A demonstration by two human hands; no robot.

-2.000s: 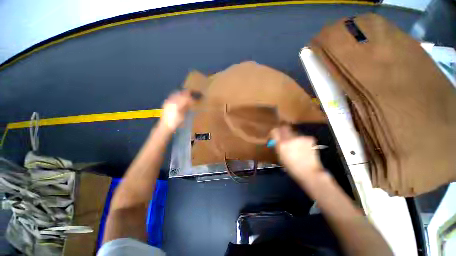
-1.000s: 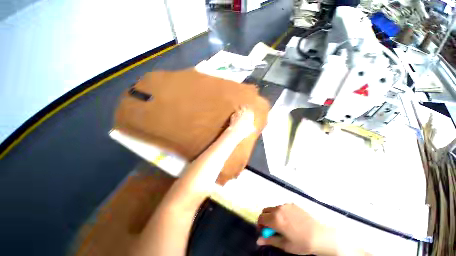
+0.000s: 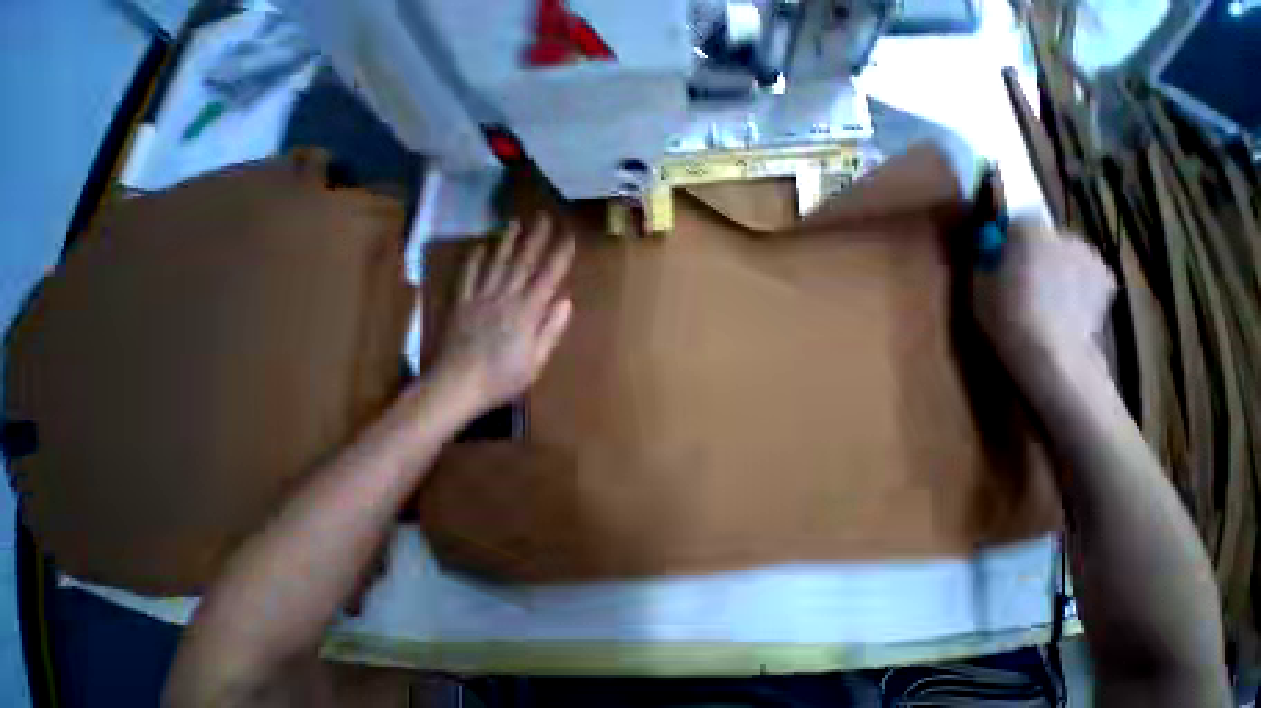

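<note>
A brown garment panel [image 3: 747, 401] lies on the white placement board [image 3: 774, 609], its far edge reaching under the yellow-edged clamp plate [image 3: 733, 169]. My left hand [image 3: 512, 318] lies flat with spread fingers on the panel's left part. My right hand [image 3: 1044, 297] is at the panel's right edge, closed around a teal-handled tool [image 3: 990, 235]; its tip is blurred. The panel's far right corner is lifted or folded near the clamp plate. Whether the right fingers also pinch the cloth cannot be told.
The white machine head [image 3: 553, 83] stands over the far edge. A stack of brown panels [image 3: 208, 374] lies at the left. Many brown strips [image 3: 1175, 318] hang at the right. White paper with a green-handled tool [image 3: 203, 120] lies at the far left.
The view has turned to the machine. My left hand has moved from the panel stack to a single panel now under the machine head. My right hand has moved to its right edge with the teal-handled tool.
</note>
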